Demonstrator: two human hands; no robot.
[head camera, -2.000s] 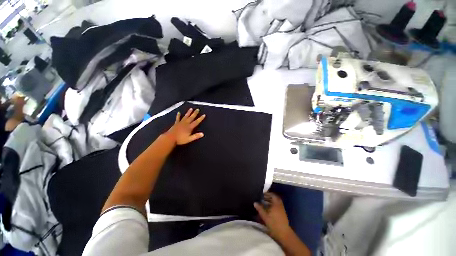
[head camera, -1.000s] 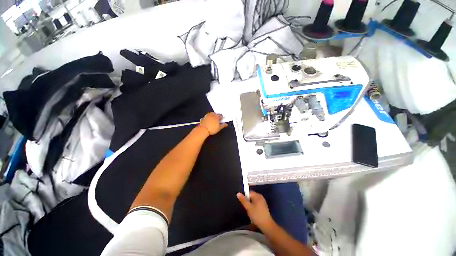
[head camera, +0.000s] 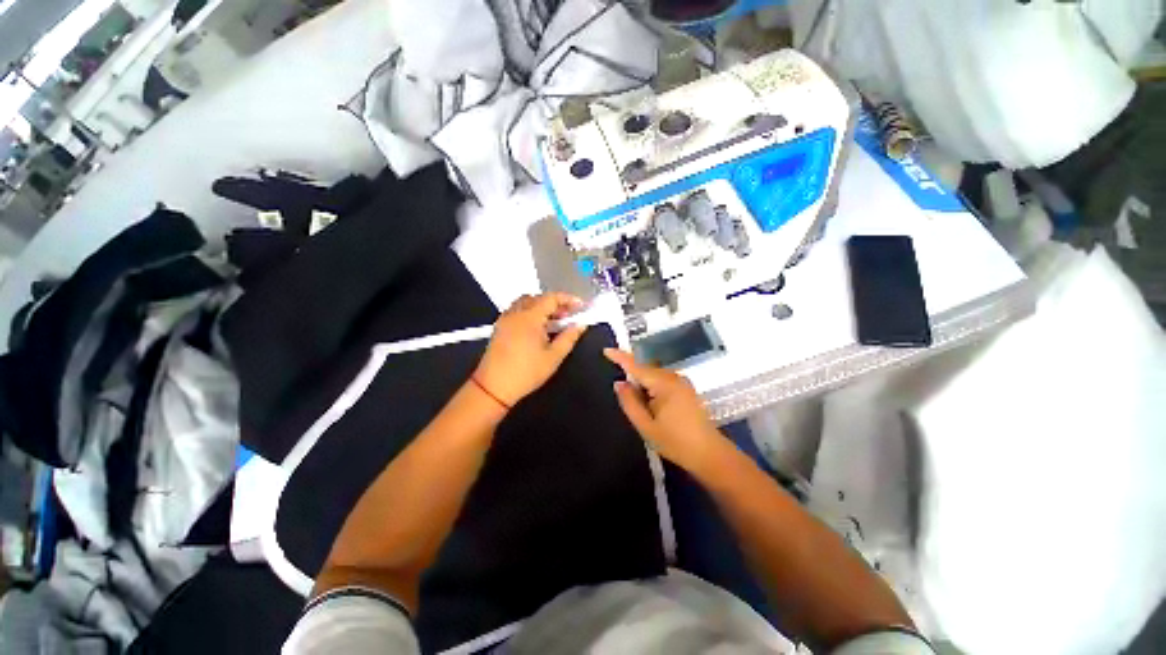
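Note:
A black panel lies on a slightly larger white panel, which shows as a white border around it. The top right corner of both lies at the needle area of the overlock machine. My left hand holds the top edge near this corner, thumb and fingers on the fabric. My right hand is at the right edge just below the corner, with its index finger and thumb on the fabric edge. The cloth plate is partly visible beyond my left hand.
A stack of black panels lies behind left of the work. White-and-grey bundles with dark lines lie behind the machine and at the far left. A smartphone lies right of the machine. A white panel pile is at the right.
The panels' corner has moved to the needle area. My right hand has moved up along the right edge towards my left hand. The view has shifted, with the machine now nearer the middle.

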